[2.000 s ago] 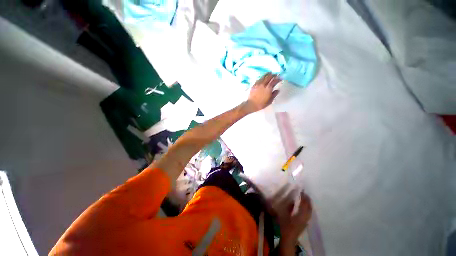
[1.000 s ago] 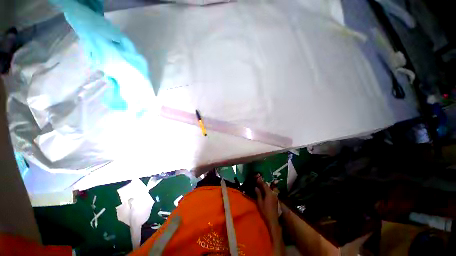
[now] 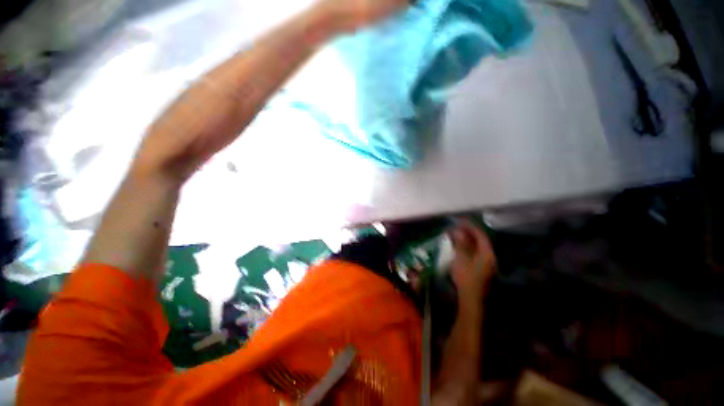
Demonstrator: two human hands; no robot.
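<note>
The light-blue garment [image 3: 397,87] hangs bunched over the white sheet [image 3: 508,151], blurred, its lower tip near the middle of the table. My left hand [image 3: 369,9] is at the top edge of the view, blurred and partly cut off, closed on the garment's upper part. My right hand [image 3: 474,252] is low, beside the table's front edge, with its fingers curled; whether it holds the pale thing next to it cannot be told. The ruler and the yellow pen do not show. A pale tape measure [image 3: 427,341] hangs over the orange shirt.
Black shears [image 3: 641,99] lie at the table's right side, near cream strips [image 3: 651,36]. White scraps [image 3: 214,277] lie on green material below the front edge. A cardboard-coloured edge [image 3: 548,392] shows at bottom right.
The garment has come from the left to the middle, over where the ruler and pen lay. My left arm has come into view, reaching across. My right hand has risen towards the table edge.
</note>
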